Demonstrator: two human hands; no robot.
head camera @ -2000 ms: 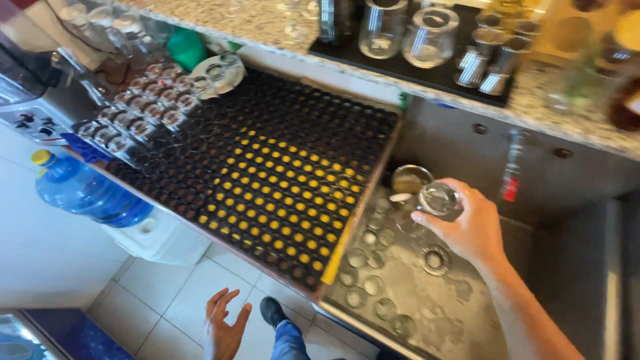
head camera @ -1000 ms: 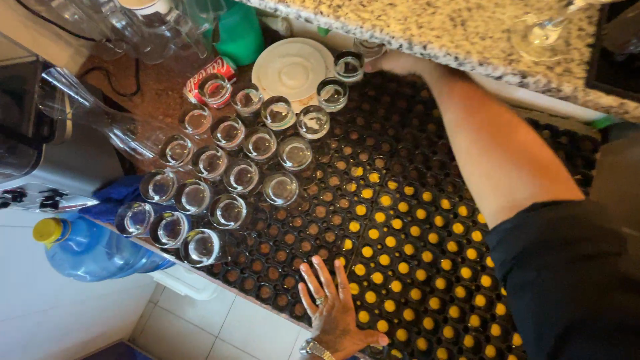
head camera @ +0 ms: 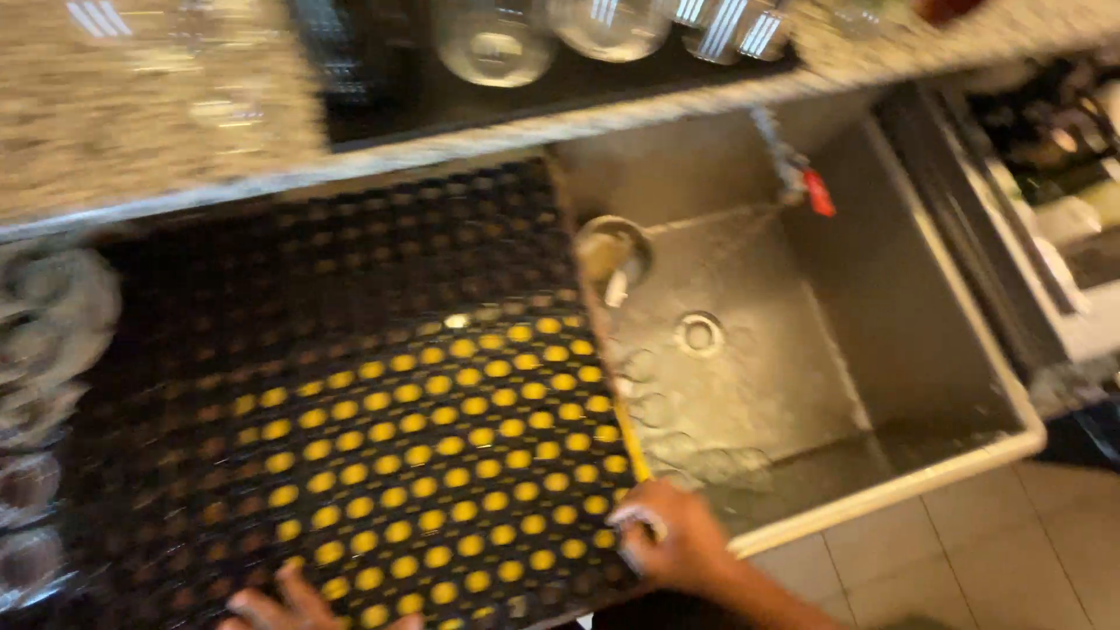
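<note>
My right hand (head camera: 669, 535) is at the front right corner of the black perforated rubber mat (head camera: 350, 280), by the sink's near left edge; its fingers are curled, and blur hides whether it grips anything. My left hand (head camera: 293, 604) rests low over the mat's front part with fingers spread, partly cut off by the frame. Yellow shows through many of the mat's holes. Several clear glasses (head camera: 26, 486) stand on the mat's left end. In the stainless steel sink (head camera: 831, 350), several glasses (head camera: 717, 464) lie along the left side, near a round container (head camera: 612, 249) with something pale in it.
A granite counter ledge (head camera: 219, 149) runs behind the mat, with a black tray (head camera: 385, 96) bearing glass jars (head camera: 494, 44) and metal jiggers (head camera: 726, 26). A red-handled valve (head camera: 818, 192) hangs at the sink's back wall. Bottles or packages, blurred, are at the far right.
My right hand held a glass over the sink, then reached to the glasses at the mat's back left; now it is at the mat's front right corner. The view has swung right to the sink.
</note>
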